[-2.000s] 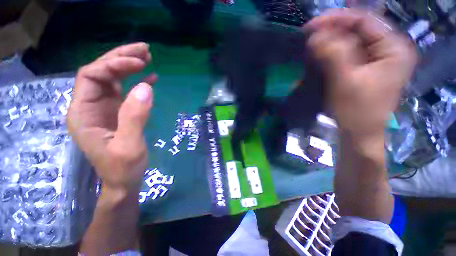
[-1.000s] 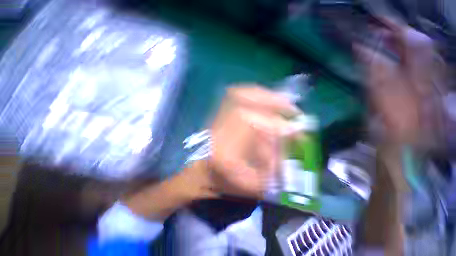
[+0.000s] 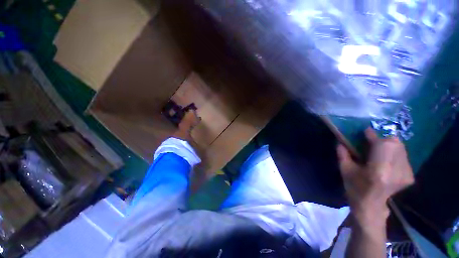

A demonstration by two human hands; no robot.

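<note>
My left hand (image 3: 188,125) is down inside a large open cardboard carton (image 3: 121,113), with its fingers on a small dark part (image 3: 173,112) near the bottom. The fingertips are small and partly hidden in the view. My right hand (image 3: 375,171) holds the edge of the green bench (image 3: 423,131), its fingers curled at the rim. Small silver U-shaped clips (image 3: 397,123) lie in a pile just beyond its fingers.
A clear plastic stack of blister trays (image 3: 347,65) with silver clips overhangs the carton at upper right. A flattened brown carton with a plastic-wrapped item (image 3: 40,176) is at far left. A white ribbed surface (image 3: 80,232) is at lower left. The green fixture's corner (image 3: 454,247) shows at lower right.
The view has swung left and down, from the bench to the carton. My left hand has gone from over the fixture into the carton. My right hand has come down to the bench edge.
</note>
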